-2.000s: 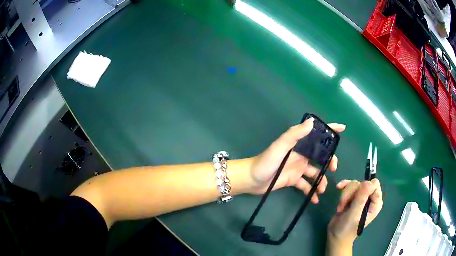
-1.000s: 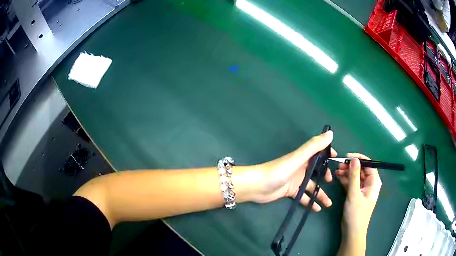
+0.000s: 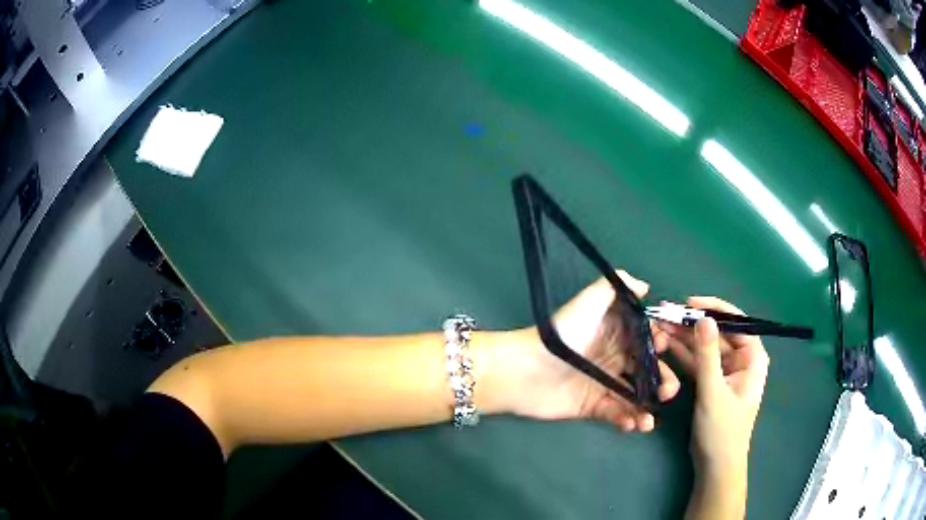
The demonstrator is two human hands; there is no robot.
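Observation:
My left hand (image 3: 584,355), with a beaded bracelet on the wrist, holds a black phone middle frame (image 3: 535,264) tilted up, its open window end pointing up and left. Its solid end lies by my left palm and fingers. My right hand (image 3: 726,371) holds the tweezers (image 3: 756,325) almost level. Their silver points are at the edge of the frame's solid end. Whether they grip a small part cannot be seen.
A second black frame (image 3: 854,310) lies at the right, beside a white ridged tray (image 3: 863,467). A red tray (image 3: 812,81) with black parts is at the far right. A white wipe (image 3: 180,140) lies at the left. A grey metal fixture (image 3: 86,61) stands upper left.
The held frame has turned, so its open end now points up instead of down. The tweezers have swung from upright to level, with their points at the frame. The second frame has moved up the mat.

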